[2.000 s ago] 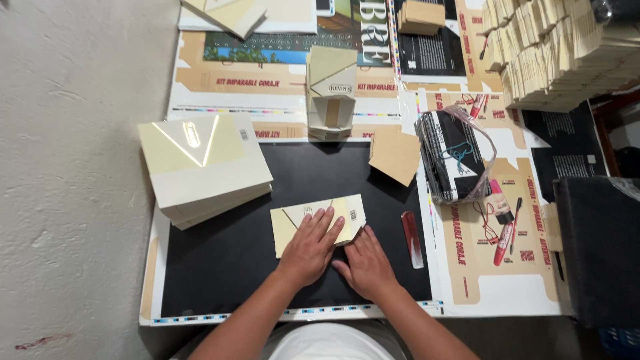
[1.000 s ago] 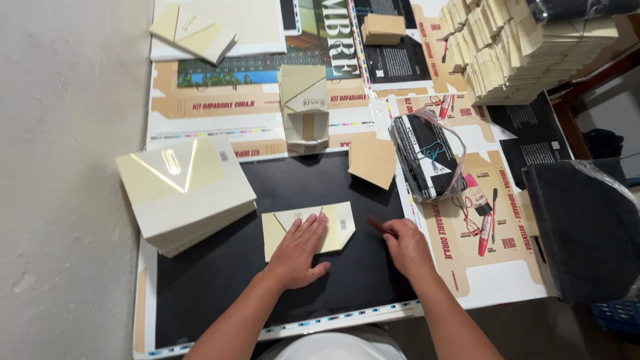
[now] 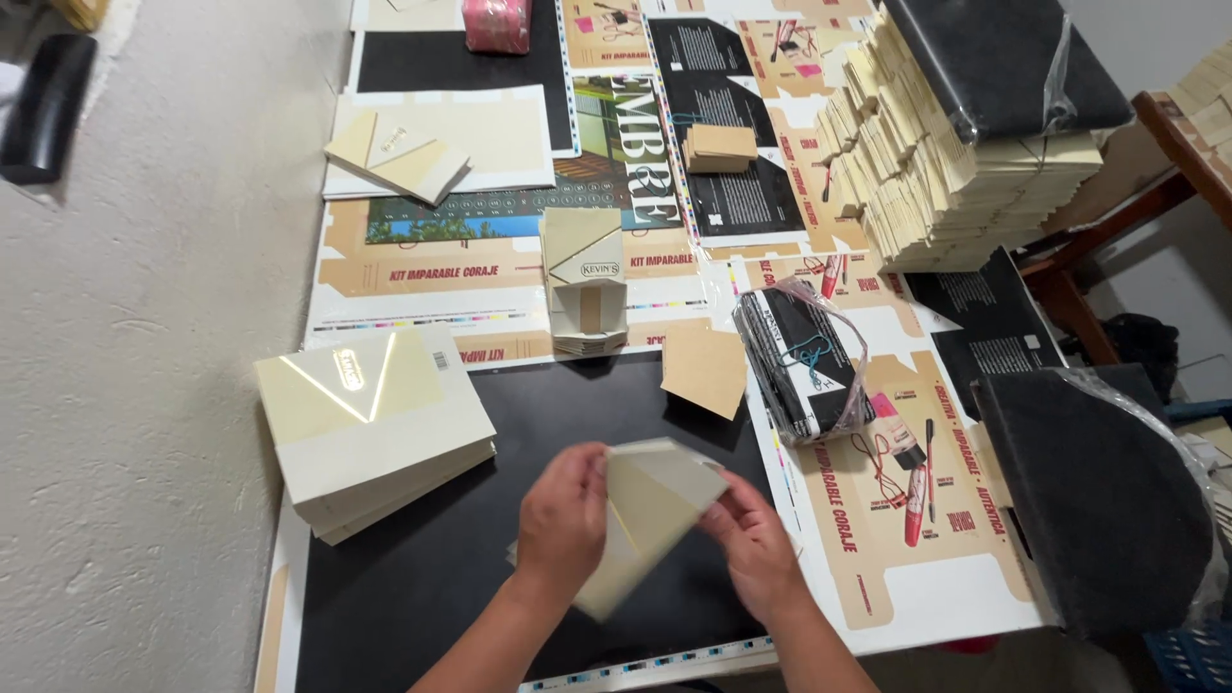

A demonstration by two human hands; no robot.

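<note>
A cream paper piece with a gold line (image 3: 650, 515), blurred by motion, is held up above the black sheet (image 3: 404, 597). My left hand (image 3: 566, 520) grips its left edge, and my right hand (image 3: 751, 539) pinches its right corner. To the left lies a stack of cream printed card pieces (image 3: 385, 414) with gold lines. Behind my hands is a pile of folded cream pieces (image 3: 584, 279). A small stack of tan card pieces (image 3: 705, 369) sits at the black sheet's back right edge. The red tool seen earlier is not visible.
A plastic-wrapped black bundle (image 3: 804, 361) lies right of the tan cards. Tall stacks of cream pieces (image 3: 948, 183) stand at the back right under a black block (image 3: 1011, 58). Another black padded block (image 3: 1097, 500) is at the right edge. A wall (image 3: 173, 289) borders the left side.
The cream piece was flat on the black sheet under my left hand; now both hands hold it raised. My right hand has moved from the red tool to the piece. The view has shifted.
</note>
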